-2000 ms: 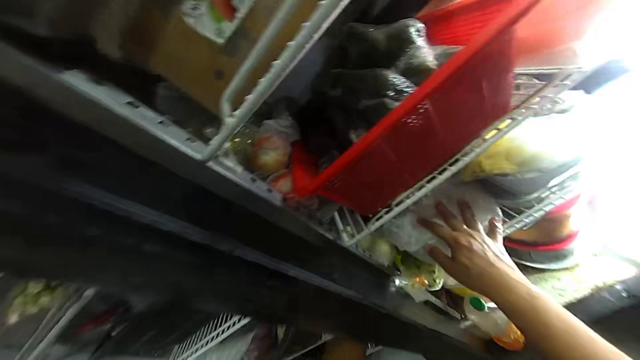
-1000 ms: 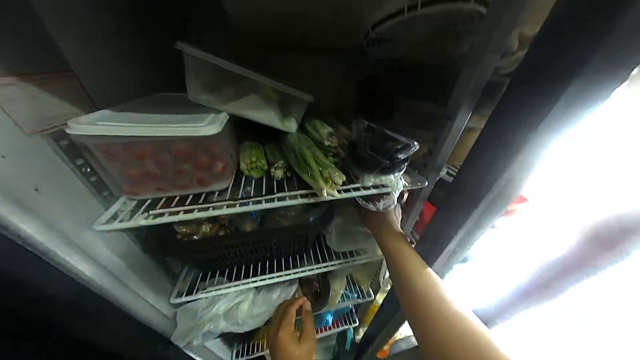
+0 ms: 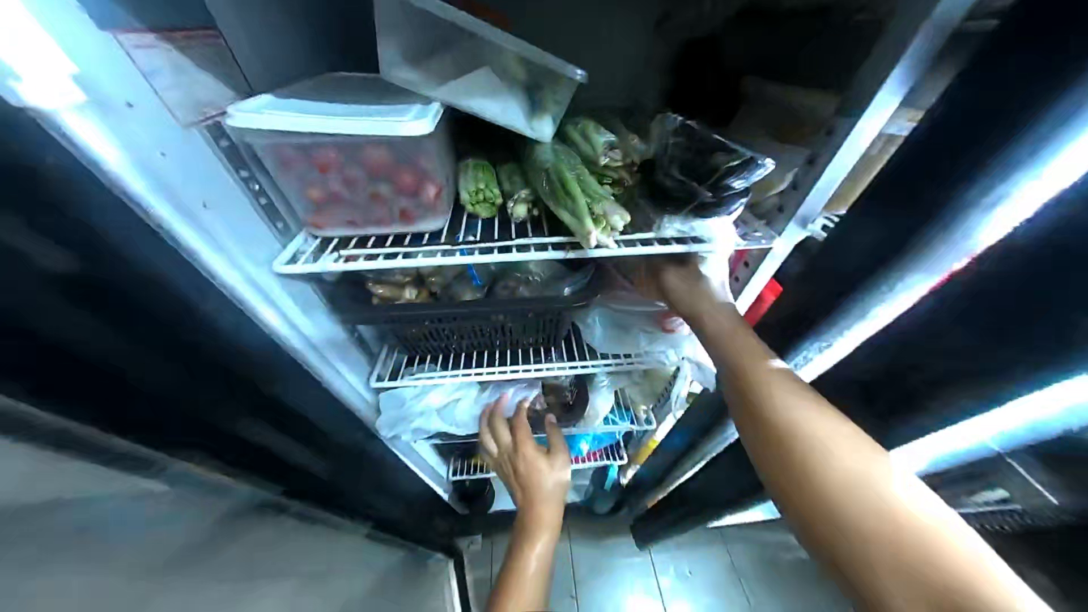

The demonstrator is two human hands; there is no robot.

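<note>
My left hand point(image 3: 529, 455) has its fingers apart in front of a white plastic bag point(image 3: 442, 410) on a lower wire shelf; it holds nothing. My right hand point(image 3: 671, 280) reaches in just below the upper wire shelf point(image 3: 510, 251), near clear plastic bags point(image 3: 633, 327); its fingers are hidden, so its hold cannot be told. On the upper shelf are a lidded plastic tub of red produce point(image 3: 374, 183), bunches of green vegetables point(image 3: 574, 191), a tilted clear plastic container point(image 3: 476, 64) and a dark plastic-wrapped bundle point(image 3: 701, 166). A black plastic basket point(image 3: 476, 331) sits one shelf below.
The refrigerator's metal side wall point(image 3: 221, 229) stands at left and its metal upright point(image 3: 858, 144) at right. Something red point(image 3: 765, 302) shows beside the upright. More bags lie on the lower shelves, above a tiled floor point(image 3: 612, 565).
The view has swung from a red basket to these shelves. Since one second ago, my left hand's fingers have spread, while my right hand remains around the upper shelf's right end.
</note>
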